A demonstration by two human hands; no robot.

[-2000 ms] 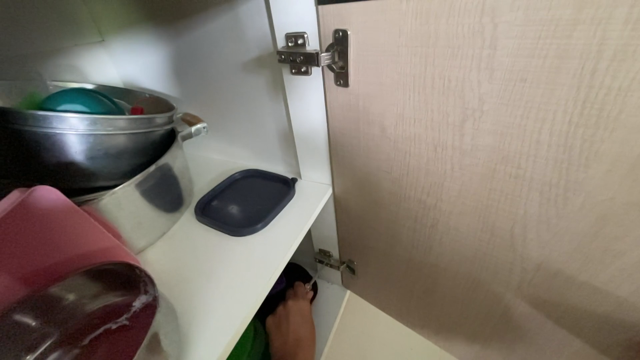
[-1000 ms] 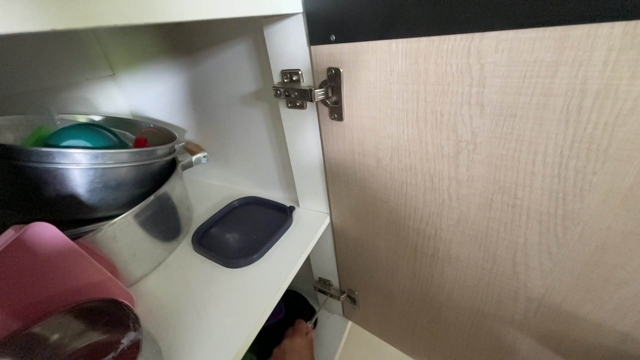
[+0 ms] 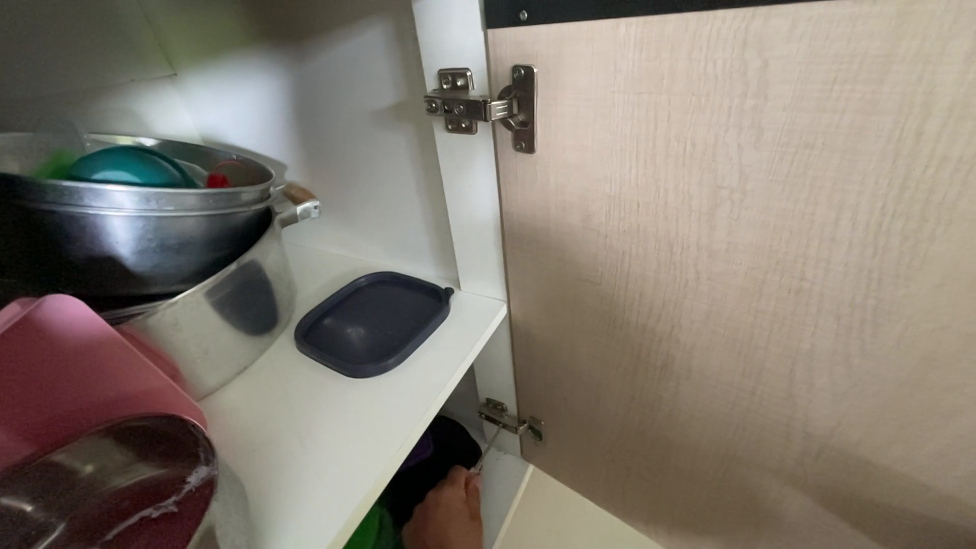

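Note:
My right hand (image 3: 446, 507) is at the bottom centre, below the front edge of the white shelf, with its fingers closed on a thin metal shaft, apparently a screwdriver (image 3: 489, 450). The shaft slants up to the lower cabinet hinge (image 3: 507, 418), and its tip is at or very near it; exact contact cannot be told. The handle is hidden in the hand. The hinge joins the white cabinet side panel to the open wood-grain door (image 3: 724, 252). Higher up, a second metal hinge (image 3: 488, 107) joins the same parts. My left hand is out of view.
A dark plastic lid (image 3: 374, 324) lies on the white shelf (image 3: 305, 457). Stacked metal bowls (image 3: 152, 229), a metal pot (image 3: 244, 320), a pink container (image 3: 84, 374) and a transparent lid or bowl (image 3: 107, 488) crowd the left. Dark and green items (image 3: 374, 528) sit under the shelf.
Two seconds ago my hand was below and left of the lower hinge, with the shaft hardly visible. The shaft now shows clearly, reaching toward that hinge. The view has shifted slightly.

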